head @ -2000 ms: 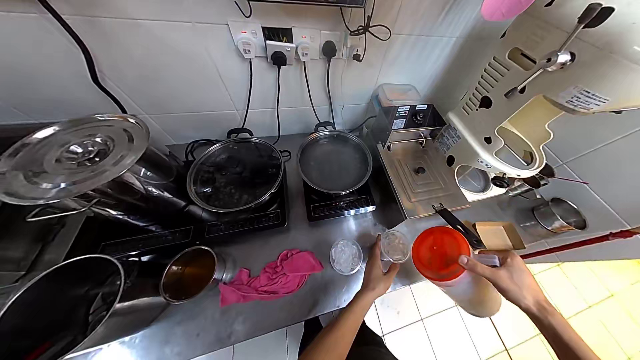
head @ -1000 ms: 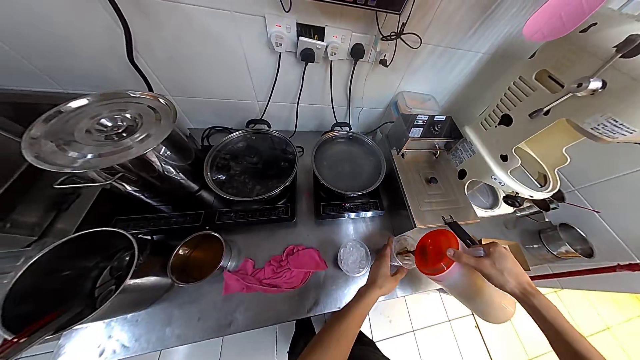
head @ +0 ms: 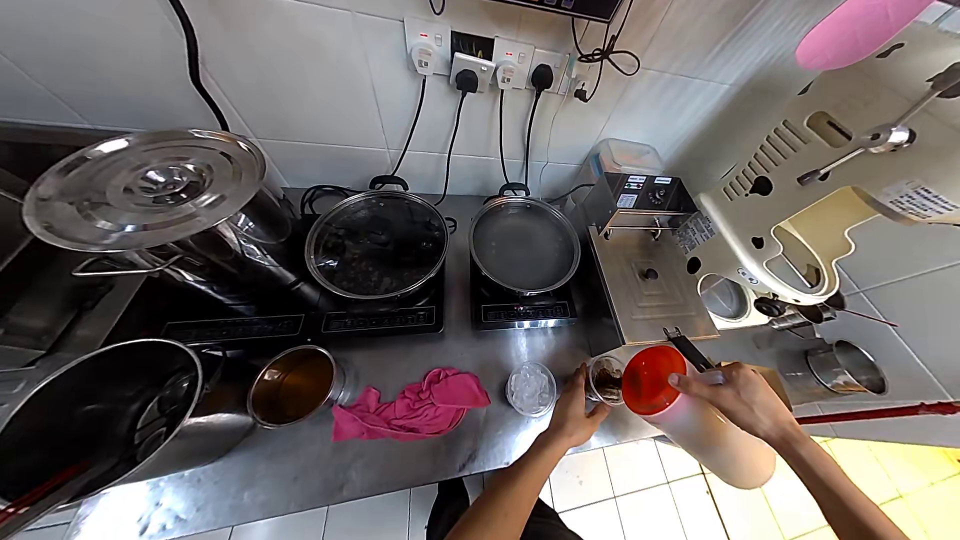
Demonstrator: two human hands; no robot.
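Note:
My left hand (head: 576, 416) is closed round a clear plastic cup (head: 606, 379) that has ice and a brown liquid in it. My right hand (head: 739, 394) grips the handle of a translucent pitcher with a red rim (head: 651, 379). The pitcher is tilted, its mouth against or just over the cup's right side, and its body slopes down to the lower right. A second clear cup filled with ice (head: 531, 389) stands on the steel counter just left of my left hand.
A pink cloth (head: 412, 406) and a metal pot of brown liquid (head: 292, 386) lie to the left. Two glass-lidded pans (head: 377, 244) (head: 525, 245) sit on induction cookers behind. A tall lidded stockpot (head: 146, 191) is at left, a cream-coloured machine (head: 795, 180) at right.
The pitcher has tilted towards the cup in my left hand. Brown liquid now shows in that cup, where two seconds ago it looked clear with ice.

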